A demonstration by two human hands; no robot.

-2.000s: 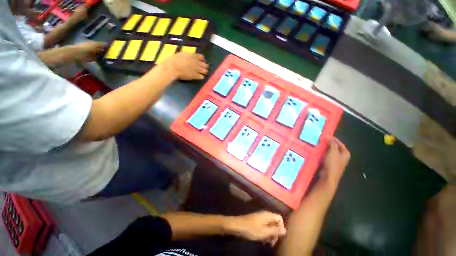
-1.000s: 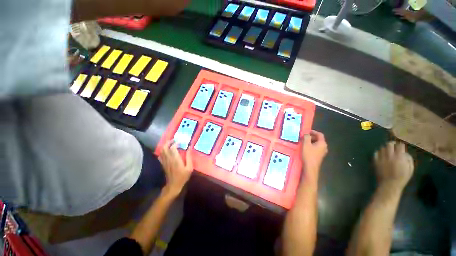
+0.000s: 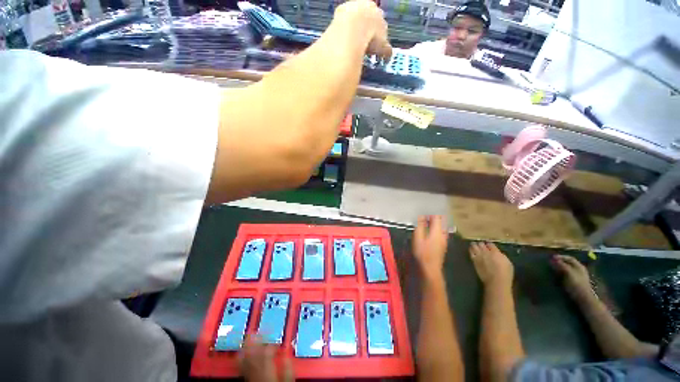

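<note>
A red tray (image 3: 408,358) lies in front of me with light-blue phones (image 3: 281,265) in two rows. Most show separate dark camera dots; the middle phone of the far row (image 3: 313,267) has one dark rounded square instead. My left hand (image 3: 262,359) is blurred at the tray's near edge, below the near-row phones; its fingers and anything in them are unclear. My right hand (image 3: 430,242) is on the dark green bench just right of the tray's far corner, not touching it, fingers extended, nothing visible in it.
A person's bare arm (image 3: 291,112) reaches across from the left to the shelf (image 3: 477,93). Another person's hands (image 3: 490,262) are on the bench at right. A pink fan (image 3: 538,175), grey-white board (image 3: 395,183) and partly hidden black tray (image 3: 328,175) are beyond. A person faces me behind the shelf.
The view has lifted towards the shelf. My right hand has left the tray's right edge. The neighbour's arm at left now reaches up to the shelf, and the yellow-faced items are out of sight.
</note>
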